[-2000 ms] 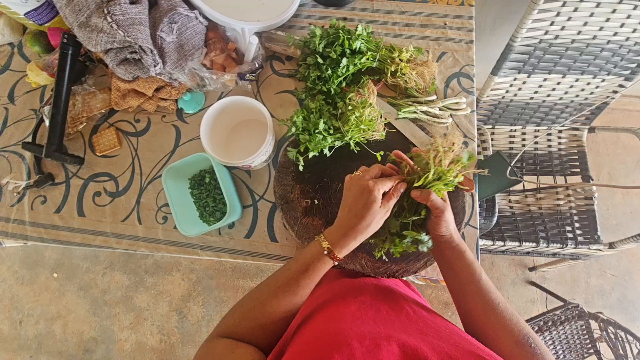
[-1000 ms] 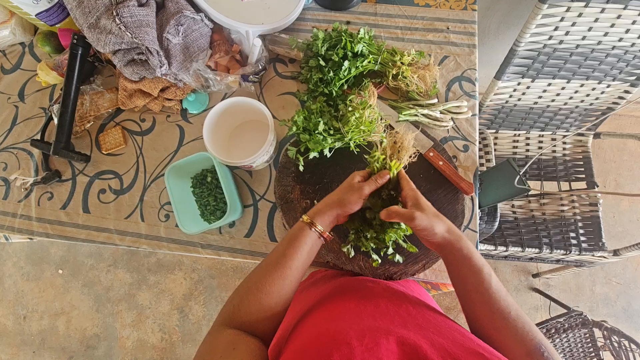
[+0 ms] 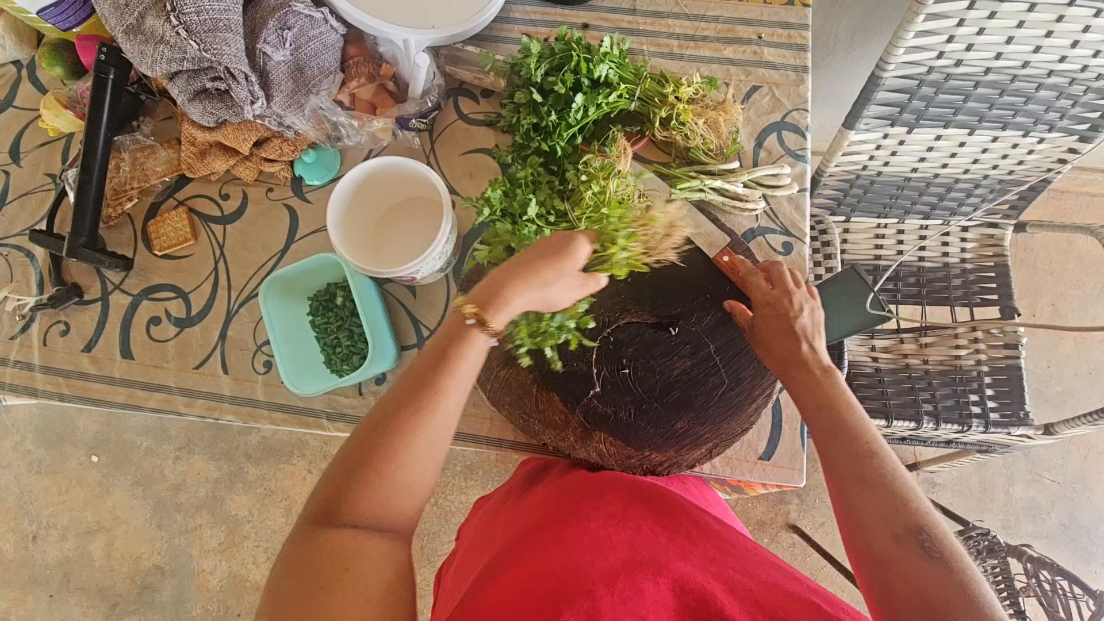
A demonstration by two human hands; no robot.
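Observation:
My left hand (image 3: 552, 274) grips a rooted bunch of leafy herbs (image 3: 625, 246), blurred by motion, over the left edge of a dark round wooden board (image 3: 681, 362). At the board's right side, my right hand (image 3: 776, 310) has its fingers on the reddish wooden handle of a knife (image 3: 703, 228), whose blade points up and left. More parsley-like herbs (image 3: 561, 95) are heaped behind the board, beside scallions with white ends (image 3: 742, 183). Chopped greens (image 3: 337, 328) lie in a turquoise square container (image 3: 289, 366) to the left.
An open white bucket (image 3: 392, 216) stands behind the turquoise container. Farther left are a cracker (image 3: 172, 230), a black stand-like object (image 3: 93, 164) and a grey cloth (image 3: 216, 60). A woven chair (image 3: 931, 319) with a dark green object (image 3: 849, 304) is at the right.
Both hands held the bunch before; now my left hand alone has it, moved left and up. My right hand has let go of it and moved right onto the knife handle.

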